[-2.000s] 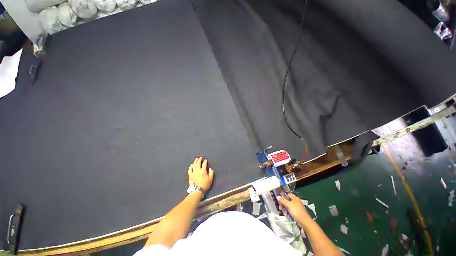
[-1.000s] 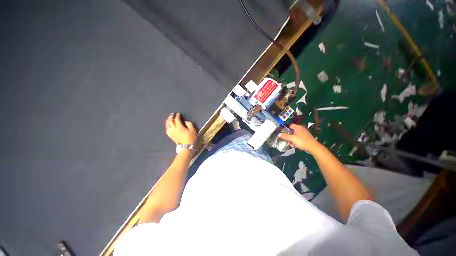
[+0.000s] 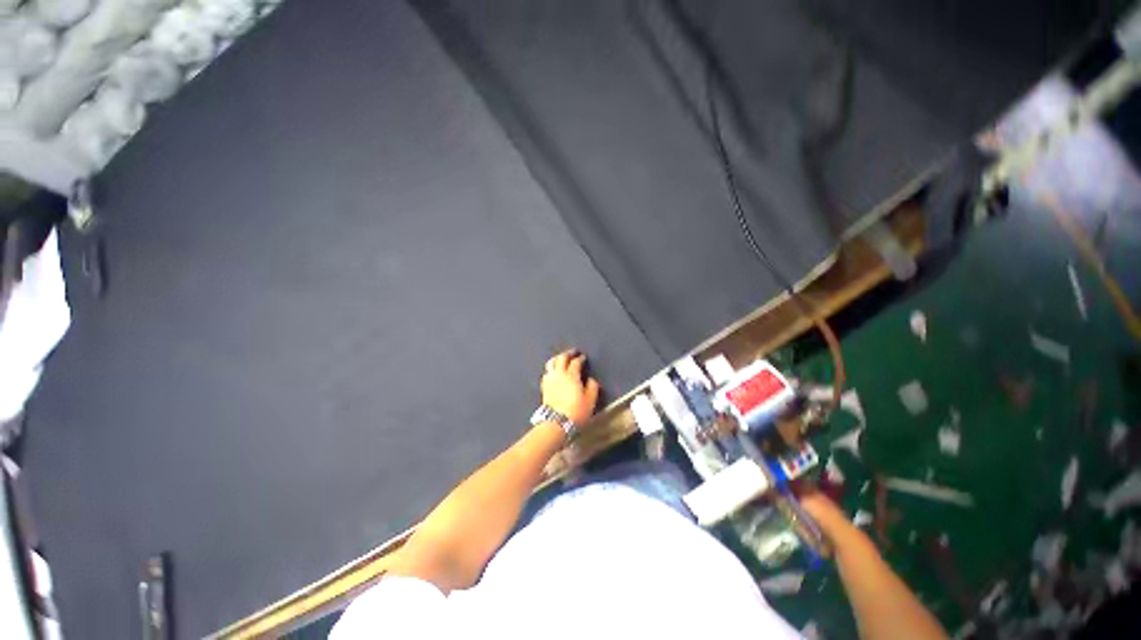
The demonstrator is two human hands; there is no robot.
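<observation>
Dark cloth [image 3: 338, 275] covers the table, with a cut line running from the far side down to the near edge. The end cutter [image 3: 757, 394], blue and white with a red label, sits past the near table edge at the end of a short pale rail piece. My right hand [image 3: 813, 515] is at the cutter's blue handle, blurred and partly hidden; its fingers look closed around it. My left hand [image 3: 572, 390] lies on the cloth near the edge, left of the cut line, fingers slightly bent, holding nothing.
The wooden table edge [image 3: 582, 453] runs diagonally in front of me. A black cord [image 3: 736, 206] trails over the cloth to the cutter. White rolled bundles [image 3: 119, 94] lie at the far left. A dark weight [image 3: 155, 600] is at lower left. Scraps [image 3: 913, 398] litter the green floor.
The cutter has come off the cloth's near edge to beyond the table edge with my right hand. My left hand stays on the cloth near the edge. The camera view has turned.
</observation>
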